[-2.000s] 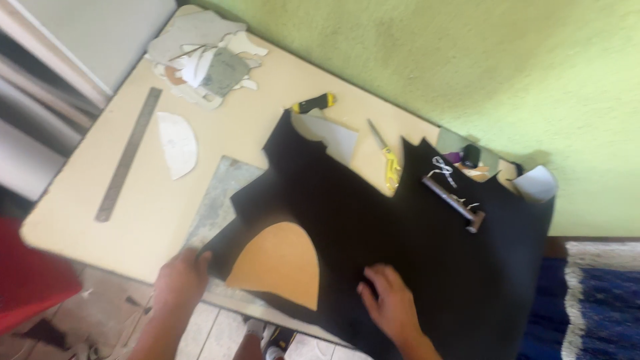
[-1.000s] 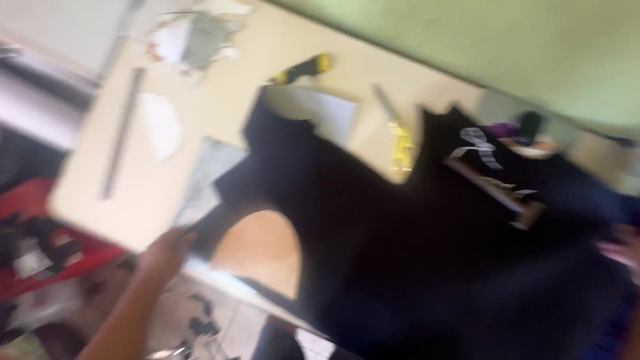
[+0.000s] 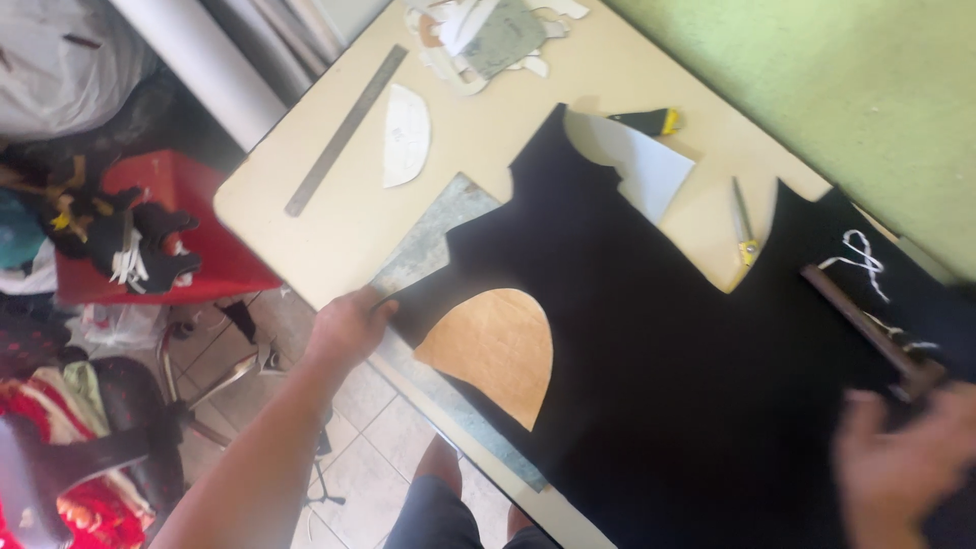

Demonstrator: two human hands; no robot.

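Observation:
My left hand (image 3: 351,324) pinches the left edge of a large black sheet of material (image 3: 648,366), perhaps fabric or leather, spread over the table. Beside it lies a tan paper-like half-round pattern piece (image 3: 492,347) on the sheet. My right hand (image 3: 907,457), blurred, is over the sheet at the lower right with fingers spread, close to the end of a dark bar-shaped tool (image 3: 869,328) with white cord (image 3: 865,259) around it. Scissors with yellow handles (image 3: 745,236) lie beyond the sheet's notched edge. A grey mottled board (image 3: 438,229) shows under the sheet.
On the cream tabletop (image 3: 305,252) lie a metal ruler (image 3: 347,130), a white half-round template (image 3: 406,137), a pile of templates (image 3: 496,38) and a black-and-yellow tool (image 3: 648,122). The green wall (image 3: 839,84) borders the far side. A red chair (image 3: 175,229) holding scraps stands left.
My right hand, over the black sheet beside the tan piece two seconds ago, is now farther right by the dark bar-shaped tool. My left hand stays at the sheet's left edge.

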